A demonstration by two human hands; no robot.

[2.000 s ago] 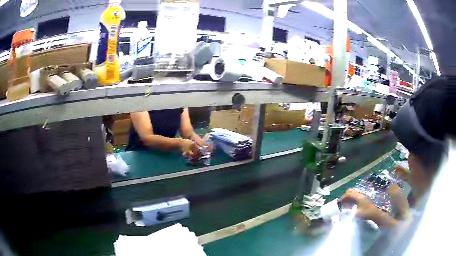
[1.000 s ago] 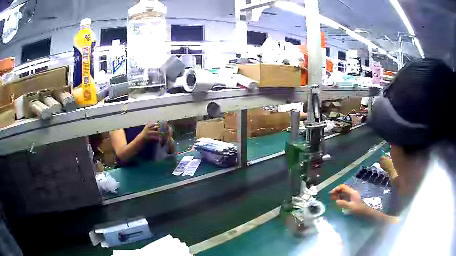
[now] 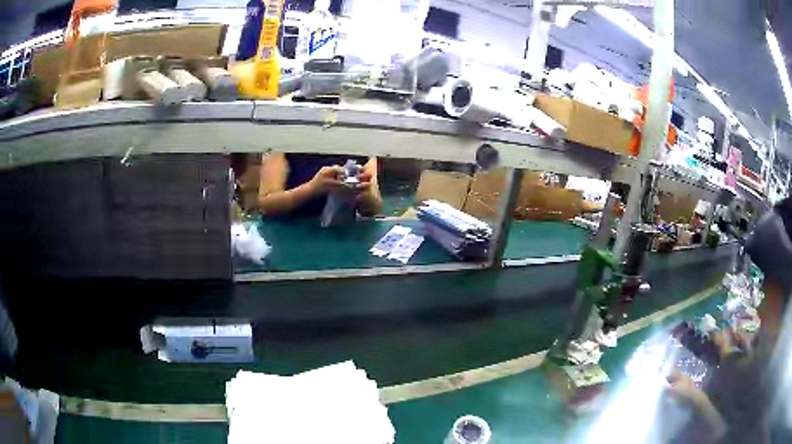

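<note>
Neither of my hands is in the picture. A stack of white paper sheets point(image 3: 308, 406) lies on the near green bench at bottom centre, its edges uneven. A white-blue product box point(image 3: 205, 342) with a dark shape on its face lies on the dark green conveyor belt point(image 3: 347, 323), its left end flap open. A grey-white ring-shaped part point(image 3: 469, 430) stands at the bottom edge, right of the stack, partly cut off.
A green arbor press point(image 3: 593, 290) stands at right, beside a neighbour's hands point(image 3: 692, 401). Opposite, a person's hands point(image 3: 346, 179) hold a small item near stacked printed packs point(image 3: 454, 231). A metal shelf point(image 3: 373, 123) crosses above. Part of a carton point(image 3: 33, 412) shows at lower left.
The view has swung left and down, so the paper stack shows more fully and the ring-shaped part has come into view. The person opposite has lifted an item off the bench; two flat printed pieces lie there.
</note>
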